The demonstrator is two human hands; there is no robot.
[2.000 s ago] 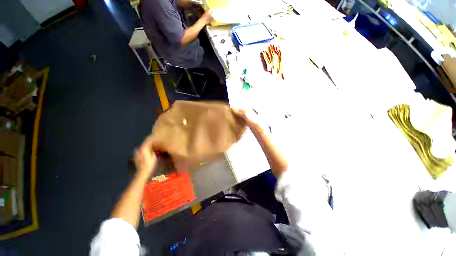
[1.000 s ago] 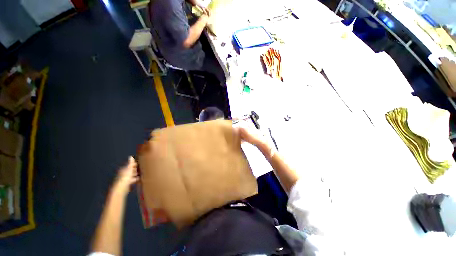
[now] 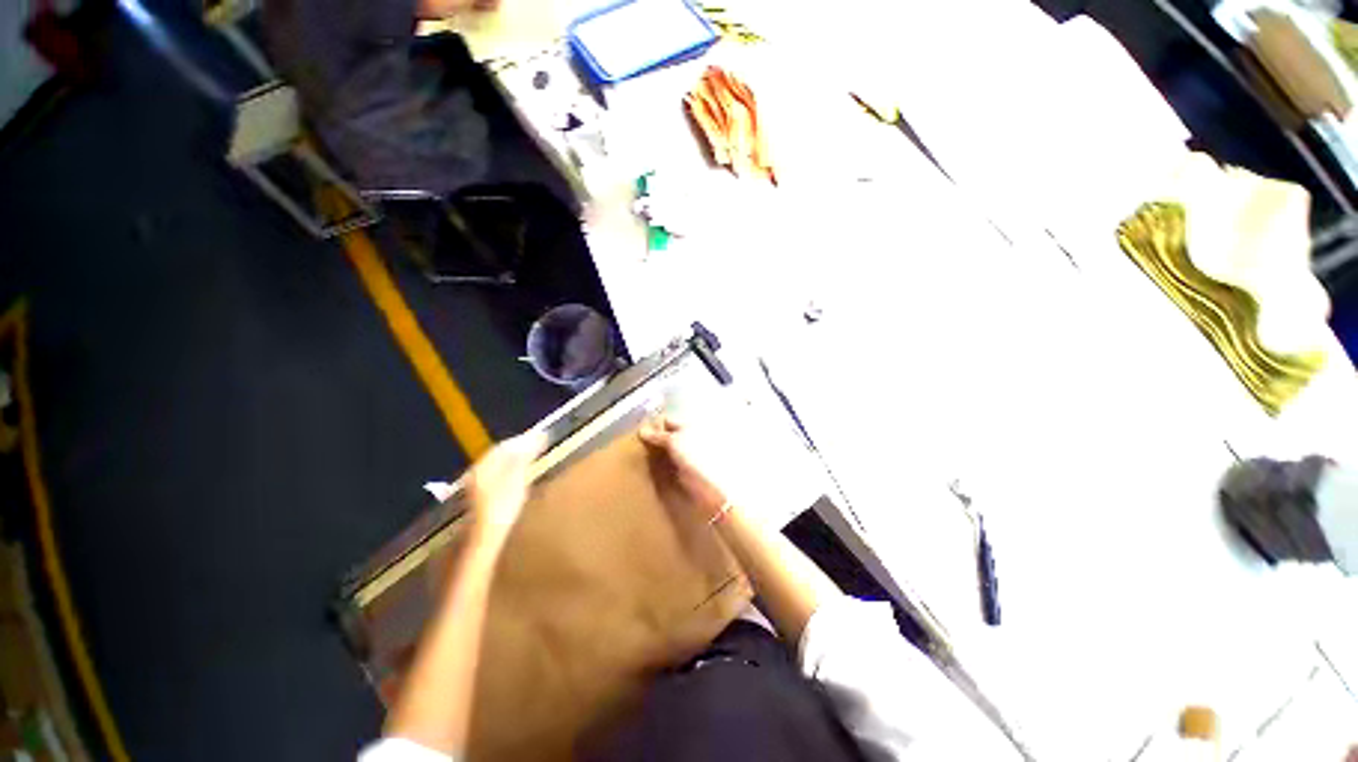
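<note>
A brown bag body (image 3: 596, 573) lies flat over the side work board (image 3: 395, 584) at my lap, below the pale strip on the board's far edge. My left hand (image 3: 504, 479) is at the panel's far left edge, fingers bent over it; whether it grips is hard to tell. My right hand (image 3: 666, 444) pinches the panel's far right corner between thumb and fingers. The near part of the panel is against my dark clothing.
The long white table (image 3: 923, 372) holds a hammer (image 3: 983, 558), yellow pieces (image 3: 1214, 320), orange-brown strips (image 3: 730, 122) and a blue tray (image 3: 641, 40). A bucket (image 3: 572, 346) stands beyond the board. A seated person (image 3: 387, 104) is at the far left side.
The bag body has come down from the air onto the board. Both hands have moved to its far edge. The board's far edge shows and the orange-red sheet is out of sight. The view has shifted.
</note>
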